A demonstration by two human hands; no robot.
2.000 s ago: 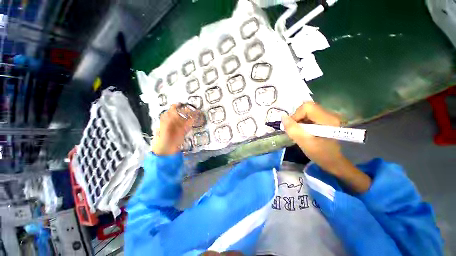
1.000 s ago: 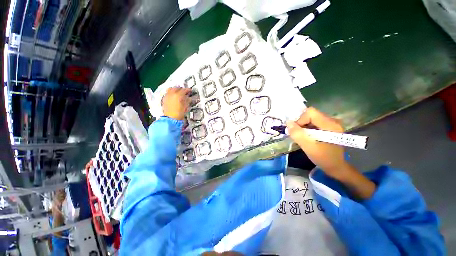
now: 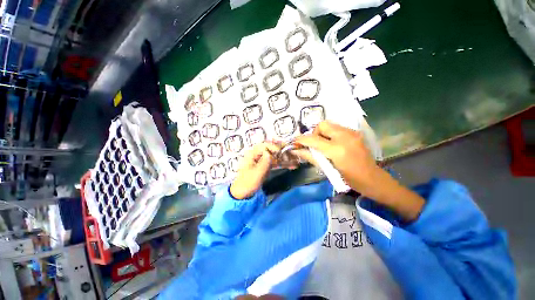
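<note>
A white tray with a thin white liner (image 3: 234, 55) lies on the green bench and holds rows of rounded-square metal frames (image 3: 278, 102). My left hand (image 3: 253, 168) is at the tray's near edge, its fingertips closed on a small metal frame (image 3: 285, 153). My right hand (image 3: 342, 153) meets it from the right and holds the white marker pen (image 3: 330, 171), whose barrel points down toward me. Its fingertips also touch the frame. The fingers partly hide the frame.
White paper pieces (image 3: 365, 54) and a white stick-like piece (image 3: 369, 26) lie beyond the tray's right side. A second tray of frames (image 3: 120, 181) stands at left over a red crate (image 3: 94, 237). White sheets lie at the bench's far side. A red stool (image 3: 521, 140) is at right.
My left hand has come from the tray's left part to its near edge with a frame. My right hand has moved left to meet it, and the marker has swung from sideways to pointing down.
</note>
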